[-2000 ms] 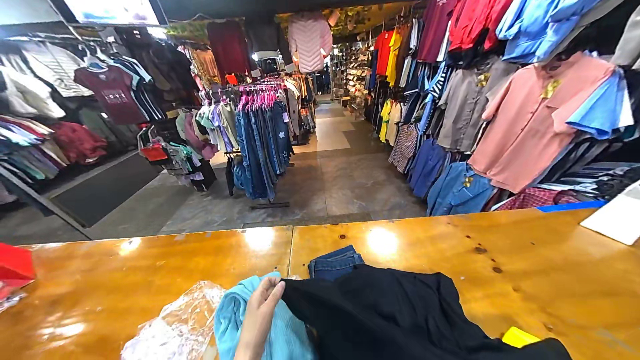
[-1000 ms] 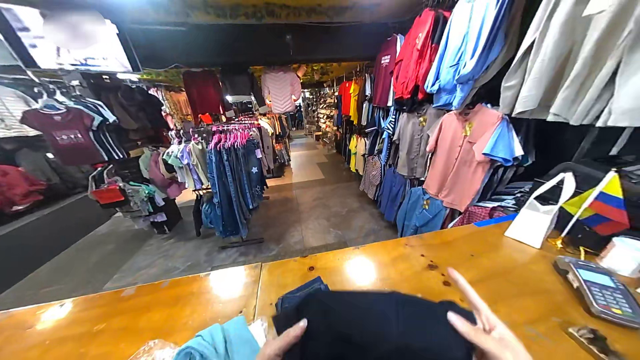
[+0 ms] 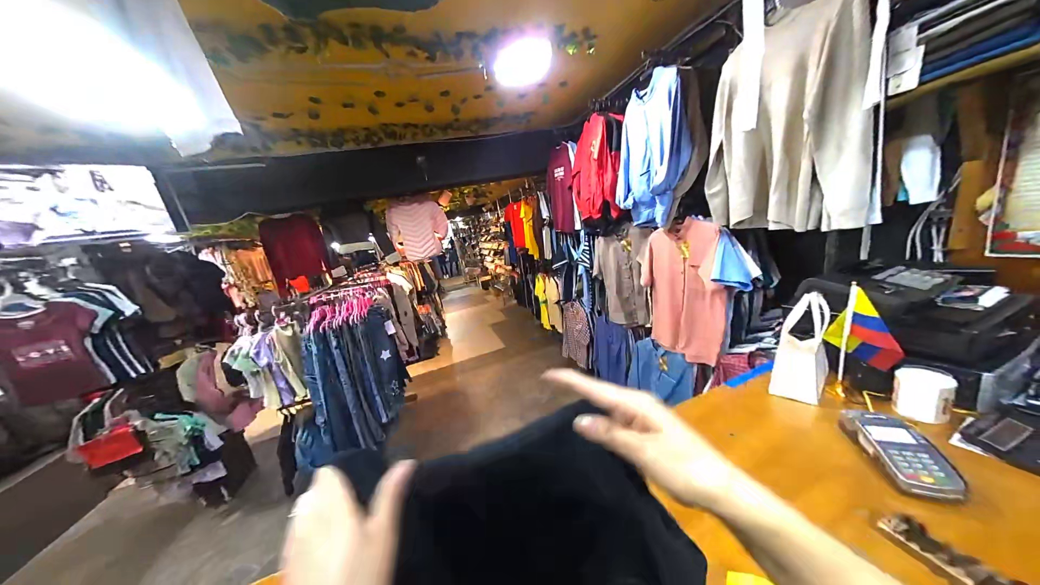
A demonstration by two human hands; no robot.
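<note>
A black cloth garment [image 3: 520,504] is raised between my two hands over the wooden counter, filling the lower middle of the view. My left hand [image 3: 345,520], blurred, is at the garment's left side, thumb up against the dark cloth. At the upper right edge, my right hand [image 3: 634,435] has its thumb on the fabric and its index finger stretched out to the left. How firmly either hand grips is hard to see, and the fingers behind the cloth are hidden.
On the counter [image 3: 756,455] to the right are a card terminal [image 3: 906,455], a white paper bag [image 3: 800,357], a small flag [image 3: 865,329], a white cup [image 3: 924,396] and a dark strip-like object [image 3: 946,556]. Beyond stand racks of jeans [image 3: 349,374] and hanging shirts [image 3: 686,284].
The black garment, earlier lying on the counter, is now lifted between both hands. My right hand has come into view since two seconds ago. The view has tilted up and turned right.
</note>
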